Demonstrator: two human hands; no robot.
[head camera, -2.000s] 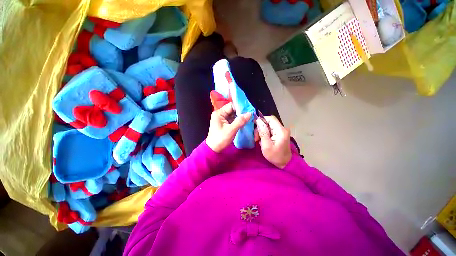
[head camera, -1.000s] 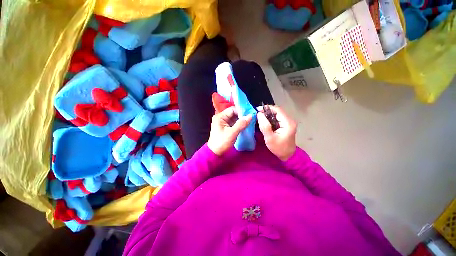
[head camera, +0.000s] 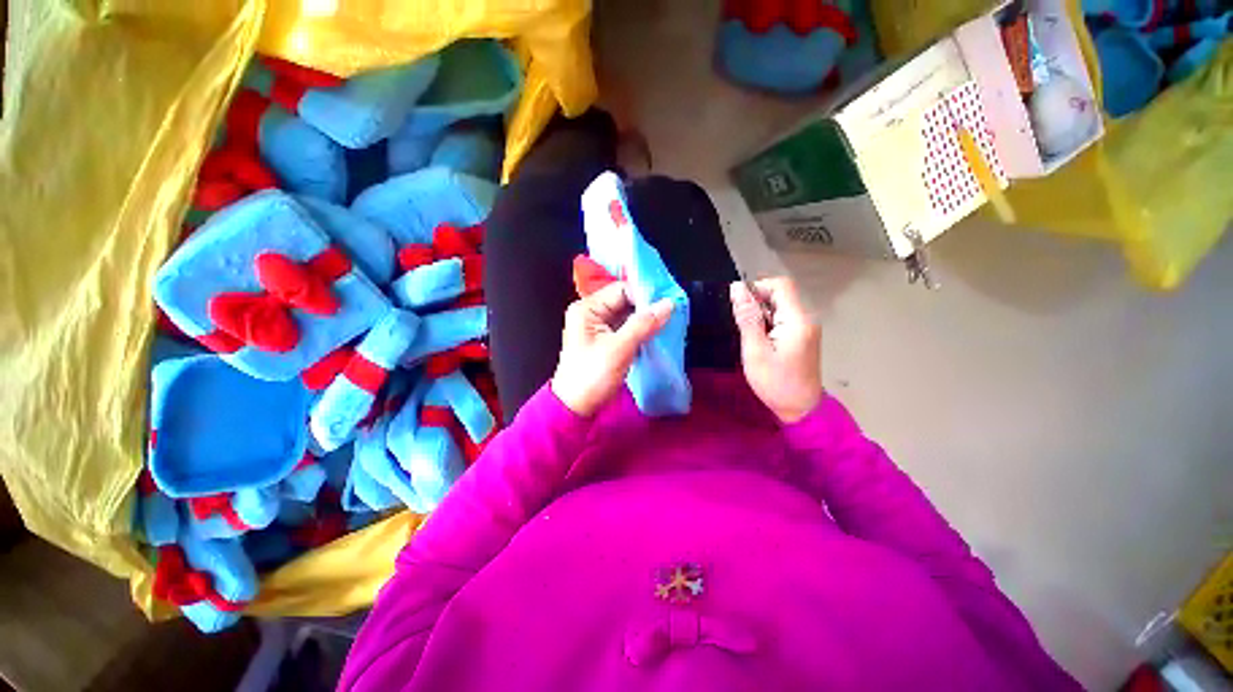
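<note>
My left hand (head camera: 603, 349) pinches a blue plush piece (head camera: 660, 368) over my lap. The piece is folded narrow and stands lengthwise, with a red bow (head camera: 591, 276) showing on its left side and a small red patch near its far end. My right hand (head camera: 780, 354) is to the right of the piece and does not touch it. Its thumb and fingers are closed around a small dark tool, of which only a bit shows between the fingers. A thread between the hands cannot be made out.
A yellow bag (head camera: 81, 270) full of blue and red plush pieces lies at left. A white and green carton (head camera: 886, 169) with a yellow-handled tool (head camera: 984, 173) on top stands at upper right, beside another yellow bag (head camera: 1163, 203). A yellow crate edge (head camera: 1210, 608) shows lower right.
My right hand has moved right, away from the plush piece, and the dark tool now shows less between its fingers. My left hand still pinches the piece in nearly the same place.
</note>
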